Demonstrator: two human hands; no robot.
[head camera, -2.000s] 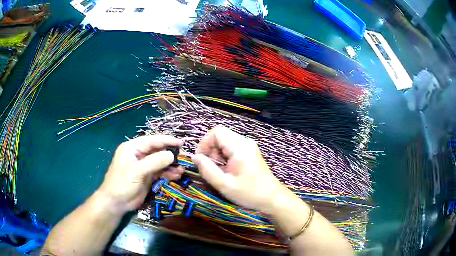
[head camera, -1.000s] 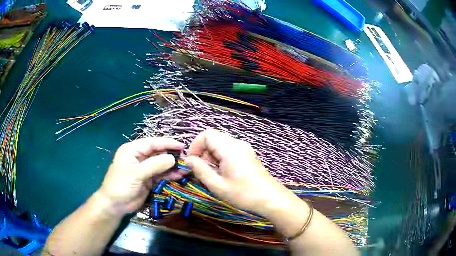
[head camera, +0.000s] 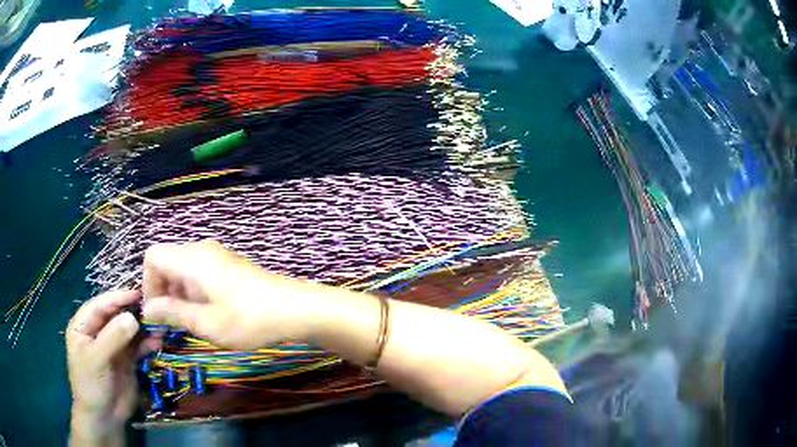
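Observation:
My left hand (head camera: 107, 354) is at the lower left, fingers bent around a small dark connector housing, mostly hidden between the fingers. My right hand (head camera: 197, 292) is against it, thumb and forefinger pinched together at the housing; the wire tip between them is too small to make out. Coloured wires (head camera: 419, 272) run from near the hands to the right. Part-built harnesses with blue housings (head camera: 197, 379) lie in the nearest tray, just below my right hand. Pink-and-white wires (head camera: 349, 214) lie just beyond the hands.
Black wires (head camera: 349, 131) with a green piece (head camera: 219, 146), red wires (head camera: 367, 70) and dark blue wires (head camera: 349, 26) lie farther back. Printed sheets (head camera: 61, 79) are at upper left. A wire bundle (head camera: 638, 209) lies at right. Loose coloured wires (head camera: 74, 234) hang out at left.
The camera view has swung right, so the trays and both hands appear farther left. The bundle at far left has left the picture. Both hands still meet at the housing.

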